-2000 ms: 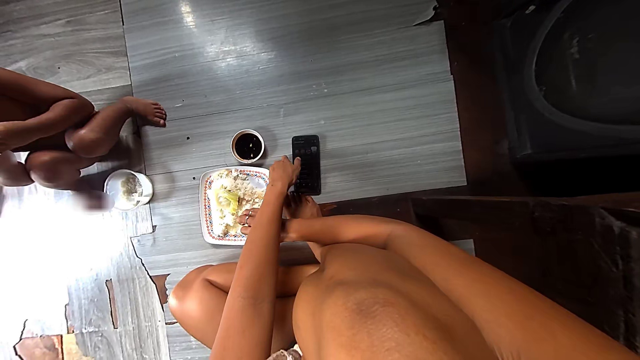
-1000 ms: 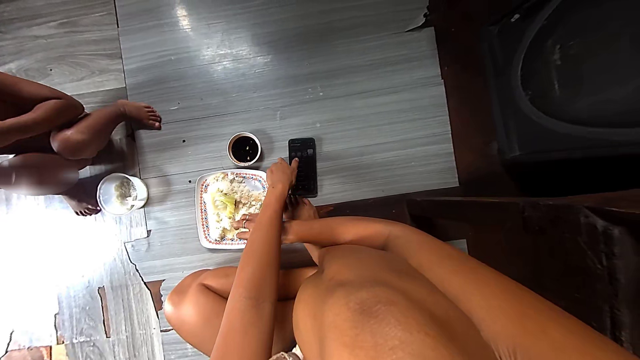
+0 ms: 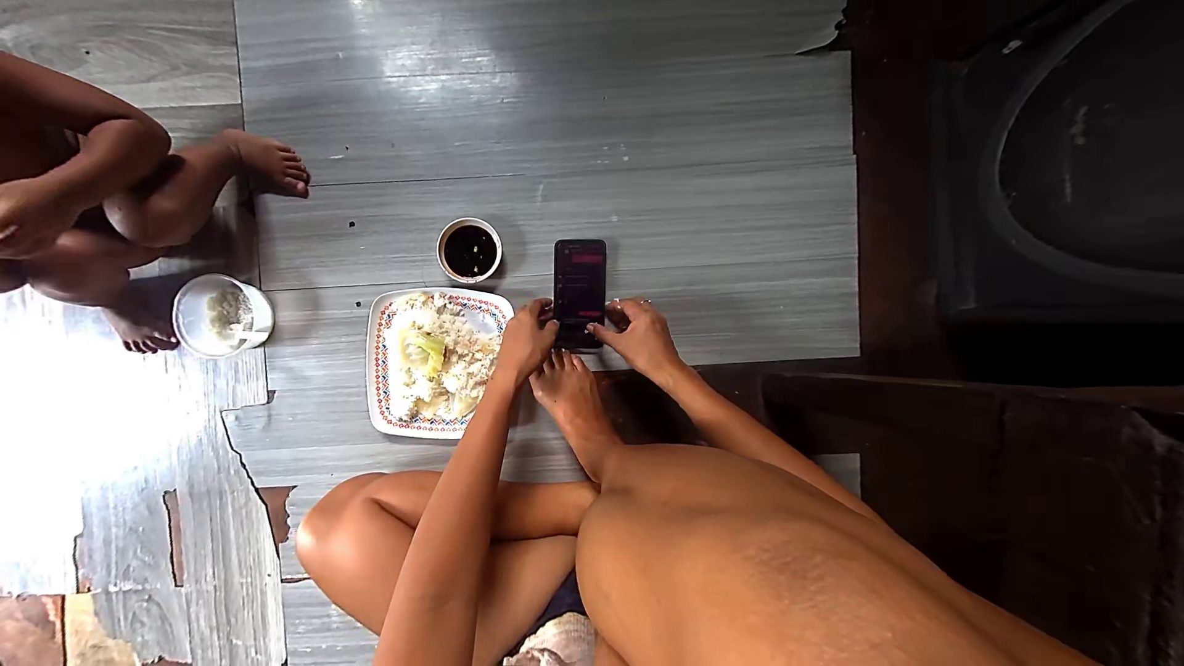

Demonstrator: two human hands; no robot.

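Note:
A dark smartphone [image 3: 580, 287] lies with its lit screen up. My left hand [image 3: 529, 340] grips its left edge near the lower end, and my right hand [image 3: 640, 335] grips the right edge, with the thumbs at the screen. Left of the phone is a square white plate [image 3: 377, 370] with a patterned rim, bearing white rice [image 3: 472, 361] and a pale green piece of vegetable [image 3: 423, 352]. Above the plate stands a small round bowl [image 3: 470, 251] of dark liquid with small bits in it.
Another person [image 3: 139, 176] sits at the far left, beside a white tub [image 3: 222, 316] with pale contents. The grey wood-look floor covering [image 3: 647, 120] is torn at lower left. My bare foot [image 3: 572, 398] is just below the phone. A large dark object [image 3: 1064, 166] stands at upper right.
My right hand has moved from the plate to the right edge of the phone. My left hand has gone from the screen to the left edge. The phone's screen looks different.

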